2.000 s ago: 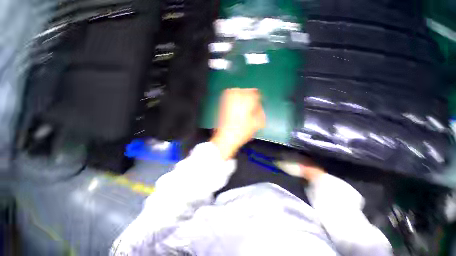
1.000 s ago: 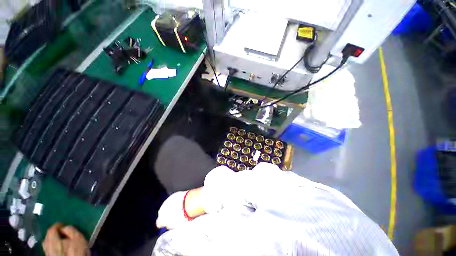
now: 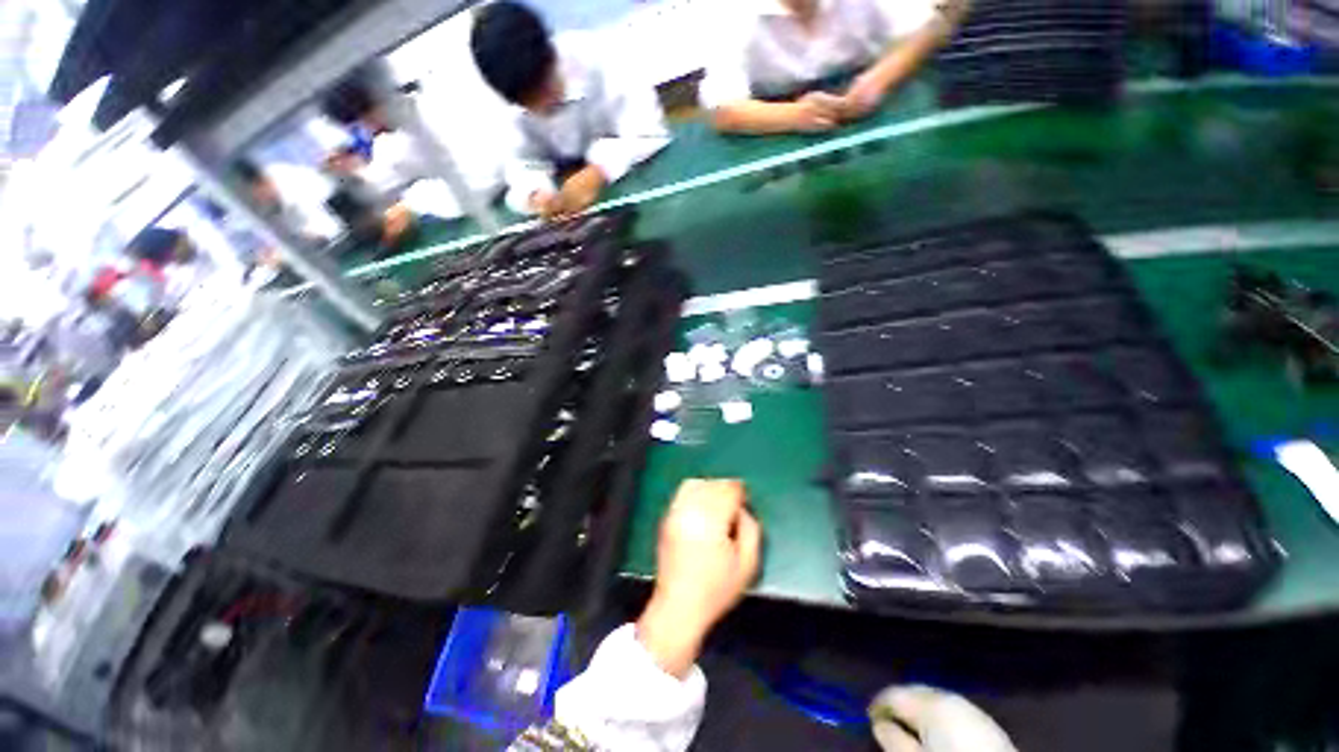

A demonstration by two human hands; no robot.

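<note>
My left hand [image 3: 709,551] is bare and rests on the front of the green mat [image 3: 786,514], its fingers curled; whether anything is inside them is hidden. Several small white pads [image 3: 736,413] lie on the mat beyond it, with a small ring [image 3: 773,372] among them. My right hand [image 3: 947,723] wears a white glove and is low, below the bench edge, cut off by the bottom of the picture. Its thumb and fingers are close together; whether they hold a small piece is too blurred to tell.
A glossy black blister tray [image 3: 1028,426] lies right of the pads. Black foam trays [image 3: 426,470] with clipped units are stacked left, a blue bin [image 3: 499,669] below. Dark clips [image 3: 1285,316] and a white slip [image 3: 1311,478] lie far right. People [image 3: 551,125] sit opposite.
The view has swung from the right-hand side back to the bench and the line opposite. The tray of round gold-rimmed pieces has left the picture. My left hand is still on the mat.
</note>
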